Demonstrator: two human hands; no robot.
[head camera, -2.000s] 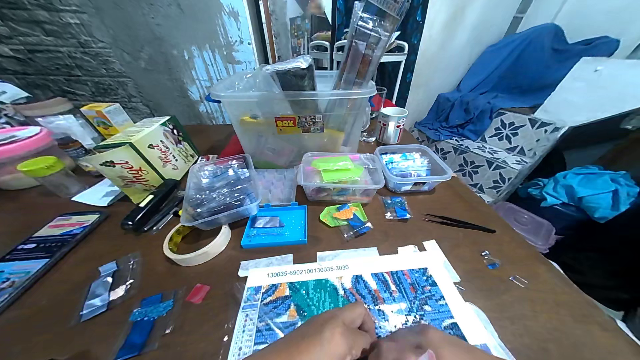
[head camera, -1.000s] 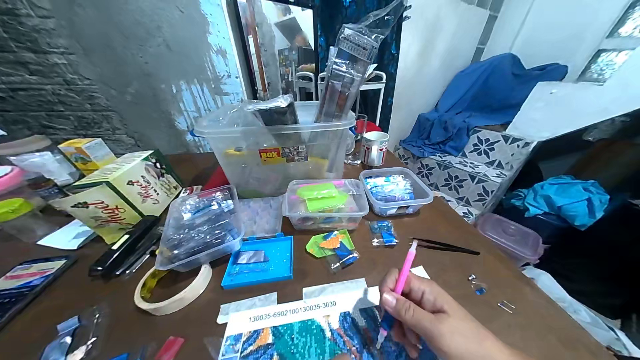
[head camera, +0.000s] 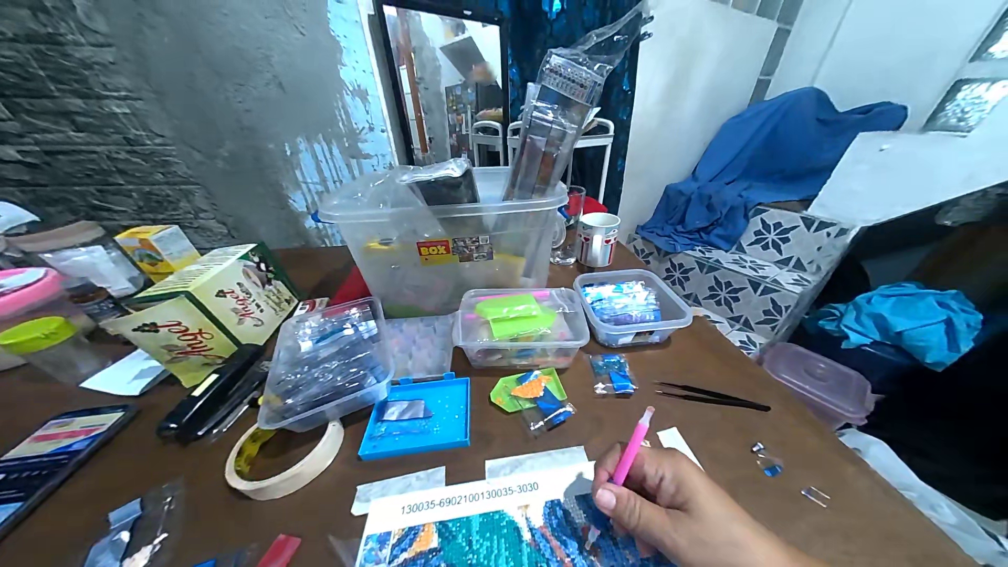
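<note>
My right hand [head camera: 657,500] grips a pink diamond-painting pen [head camera: 634,447] with its tip down at the diamond painting canvas [head camera: 480,531], near the lower edge of the view. Strips of pale tape lie along the canvas's top edge. My left hand is out of view. Just beyond the canvas lie a green tray [head camera: 524,391] with an orange piece on it and a small bag of blue drills [head camera: 551,413] against it. Another small bag of blue drills [head camera: 612,374] lies farther right. To the left rests a blue plastic case [head camera: 417,417] with a clear packet on it.
Plastic tubs of packets [head camera: 634,303] stand before a large clear storage bin [head camera: 453,236]. Black tweezers [head camera: 713,396] lie at right. A masking tape roll [head camera: 283,472], a phone [head camera: 59,457], a black stapler-like object [head camera: 213,390] and a carton [head camera: 216,303] occupy the left. A mug [head camera: 598,239] stands behind.
Two seconds ago both hands were together over the canvas; now only the right shows, with the pink pen visible in its grip. The view has shifted, so the canvas sits lower.
</note>
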